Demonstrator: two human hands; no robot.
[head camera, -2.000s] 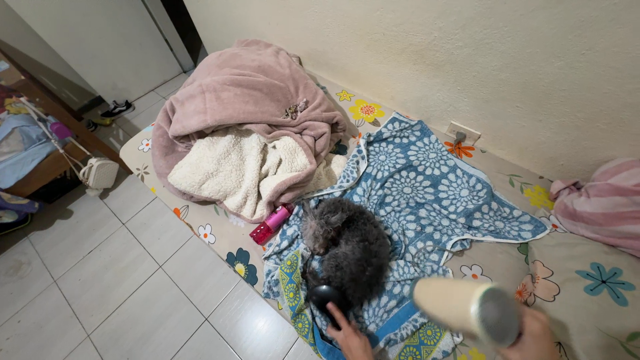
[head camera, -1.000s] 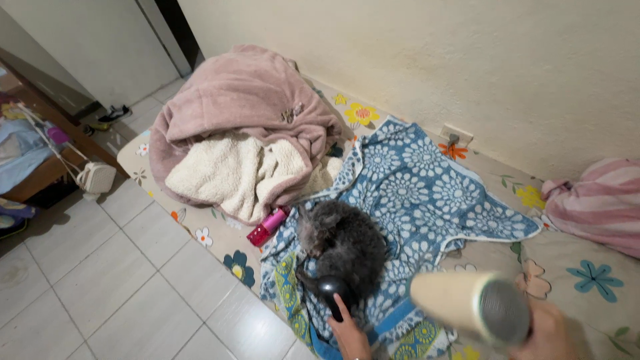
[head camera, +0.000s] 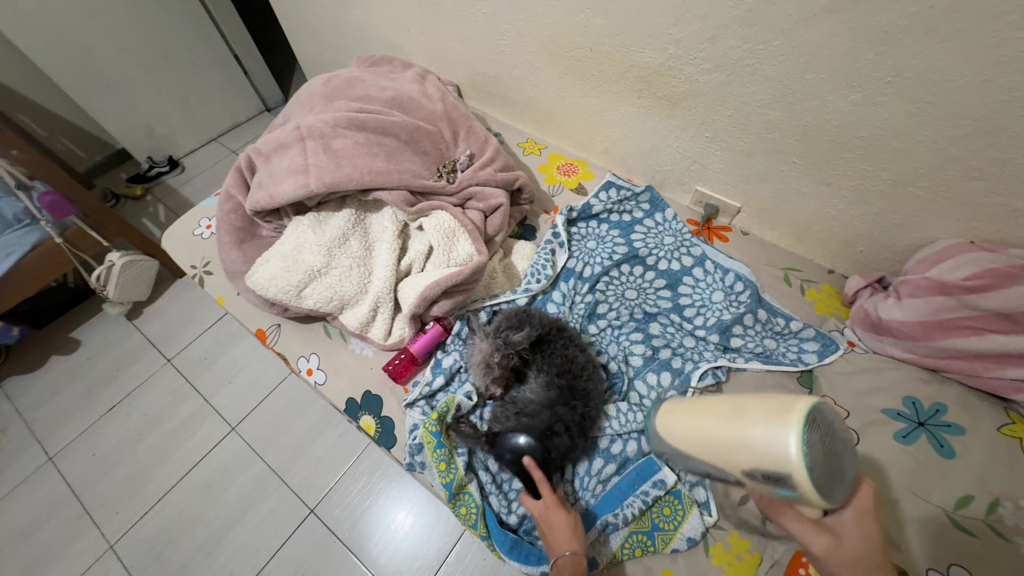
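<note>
A small curly-haired dark grey dog lies curled on a blue and white flower-patterned towel. My left hand holds a black brush, its rounded back facing up, against the dog's lower side; the bristles are hidden. To the right, my right hand grips a cream hair dryer whose outlet end points left toward the dog, held above the towel's edge. The dryer's handle is mostly hidden by the hand. A pink bottle lies beside the dog's head, at the towel's left edge.
A pink fleece blanket is heaped at the upper left of the flower-printed bed. A wall socket with a plug sits behind the towel. Striped pink cloth lies at right. Tiled floor and a white bag are at left.
</note>
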